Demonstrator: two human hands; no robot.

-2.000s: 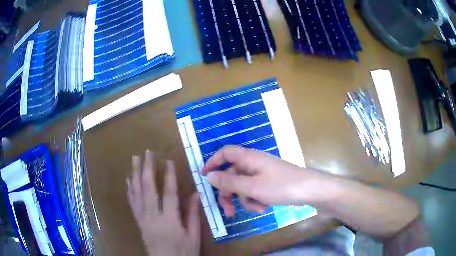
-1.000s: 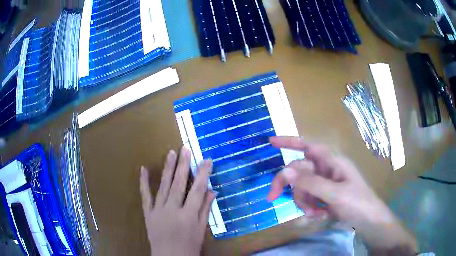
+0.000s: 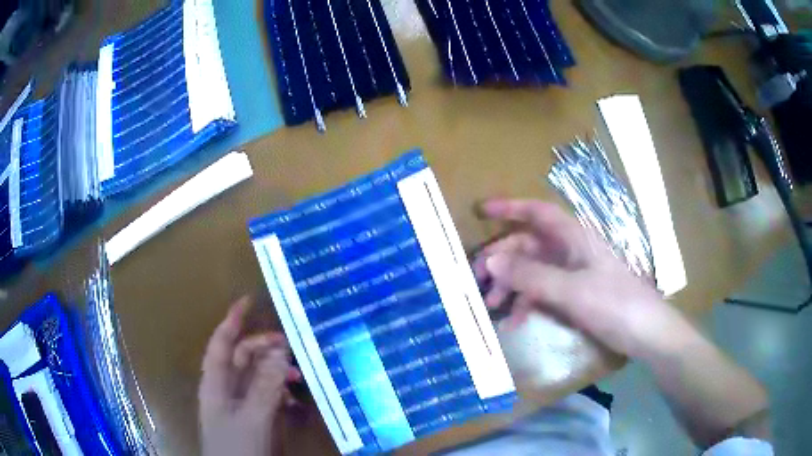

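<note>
A blue solar cell panel (image 3: pixel 356 285) with thin silver lines and a white strip along each side edge is in front of me. It looks slightly tilted, with a bright reflection low on its face. Thin dark lines run along both white strips. My left hand (image 3: pixel 245 383) is at its lower left edge, fingers curled with tips partly hidden behind the edge. My right hand (image 3: pixel 556 276) is at its right edge, fingers bent around it, slightly blurred. Both hands hold the panel by its edges.
Silver ribbon pieces (image 3: pixel 601 205) and a white strip (image 3: pixel 645 196) lie right, beyond them a black stand (image 3: pixel 719 134). Left are a white strip (image 3: pixel 178 205), long wires (image 3: pixel 111 356) and a blue tray (image 3: pixel 67 374). Dark cell stacks (image 3: pixel 334 58) and finished panels (image 3: pixel 156 98) lie behind.
The view has shifted, so the surroundings appear further left. My left hand has gone from lying on the left strip to the panel's edge. My right hand has moved off the face to the right edge.
</note>
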